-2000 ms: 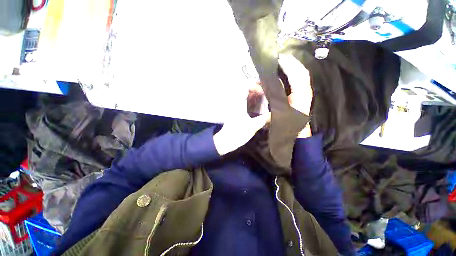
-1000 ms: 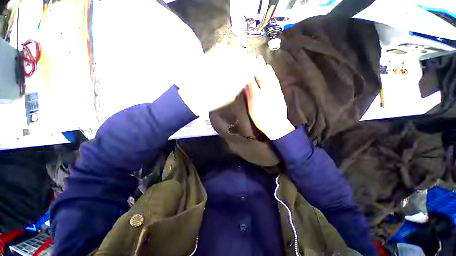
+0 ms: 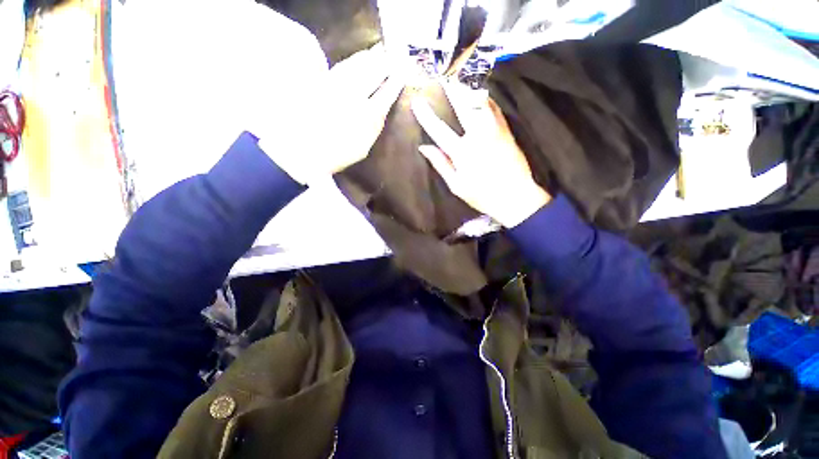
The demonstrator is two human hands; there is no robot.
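The dark brown garment (image 3: 593, 125) lies on the white table right of the needle area, and part of it hangs over the front edge towards my lap. My left hand (image 3: 346, 112) is overexposed and lies on the cloth just left of the presser foot area (image 3: 440, 67); its fingers point to the needle. My right hand (image 3: 476, 148) lies on the cloth just in front of the presser foot, fingers spread. Glare hides the fingertips and the needle. I cannot tell if the left fingers pinch the cloth.
The sewing machine's white head (image 3: 413, 22) is at top centre. A yellow wooden strip (image 3: 58, 108) and red-handled scissors (image 3: 11, 125) are at far left. Dark cloth (image 3: 718, 269) is heaped below the table's front edge at right, with a blue item (image 3: 781, 345) near it.
The view has shifted, so the yellow strip sits further left. My hands have moved apart; the left is now left of the needle area. The cloth between them is spread flatter.
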